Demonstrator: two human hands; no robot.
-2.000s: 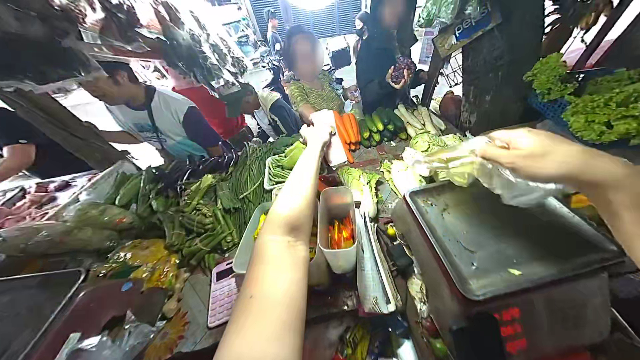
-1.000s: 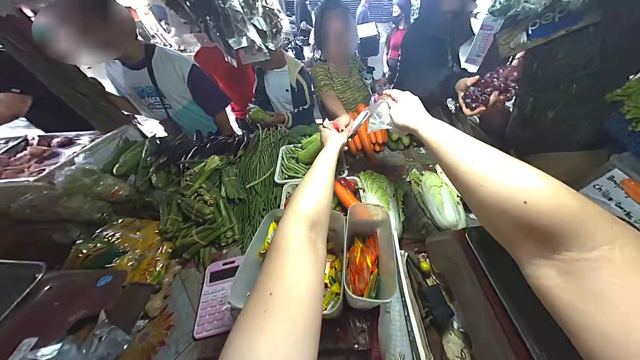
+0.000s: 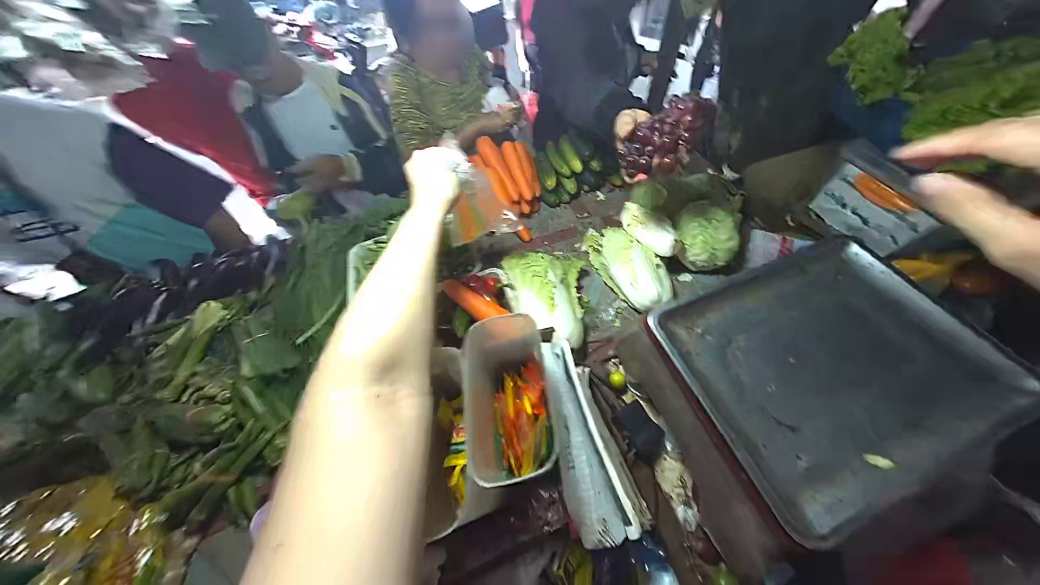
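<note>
My left hand (image 3: 433, 177) is shut on the top of a clear plastic bag (image 3: 478, 210), held out over the stall near the carrots (image 3: 510, 171); something orange shows through the bag, but I cannot tell whether it is inside or behind. At the right edge my right hand (image 3: 967, 175) holds nothing, fingers apart, above the far right side of the metal weighing pan (image 3: 845, 382). Below the bag, a plastic container (image 3: 510, 325) holds sliced red, orange and yellow peppers (image 3: 522, 414). Napa cabbages (image 3: 630, 268) lie between this container and the pan.
Cucumbers (image 3: 565, 166) lie behind the cabbages. A person's hand (image 3: 630, 130) holds red grapes (image 3: 670, 134) at the far side. Folded newspapers (image 3: 585, 455) stand beside the pepper container. Leafy greens and pods (image 3: 219, 406) fill the left. Several people stand across the stall.
A second ago both my hands were together at the bag; now my right hand is away from it at the right, over the pan's side. The view has swung right.
</note>
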